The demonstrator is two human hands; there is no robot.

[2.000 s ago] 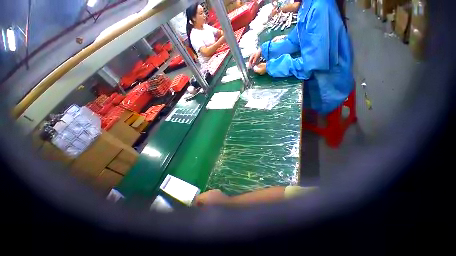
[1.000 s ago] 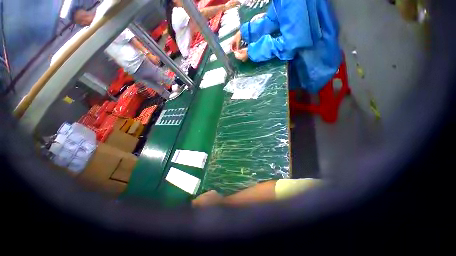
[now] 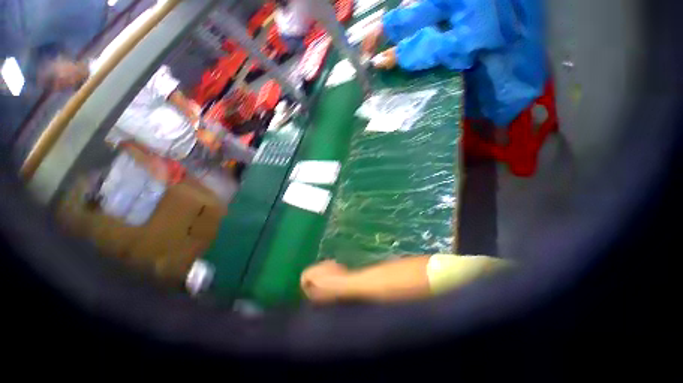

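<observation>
Two white boxes (image 3: 307, 197) lie side by side, a narrow gap between them, on the green conveyor belt (image 3: 292, 239). My right hand (image 3: 323, 281) is at the belt's near right edge, below the boxes and apart from them. Its fingers look curled; blur hides whether anything is in them. My left hand is not in view. A small blurred white object (image 3: 200, 276) is at the belt's far side, low in the picture, and another pale one is cut off at the lower rim.
Wrinkled clear film covers the green bench (image 3: 397, 187), with a crumpled plastic bag (image 3: 397, 111) on it. A person in blue (image 3: 468, 52) works further up beside a red stool (image 3: 524, 142). Brown cartons (image 3: 180, 232) and a person in white (image 3: 161, 120) are at left, under a rail.
The two boxes are farther up the belt, away from my right hand. The view has shifted and blurred. The person in white has moved left toward the cartons. A small white object has appeared low at left.
</observation>
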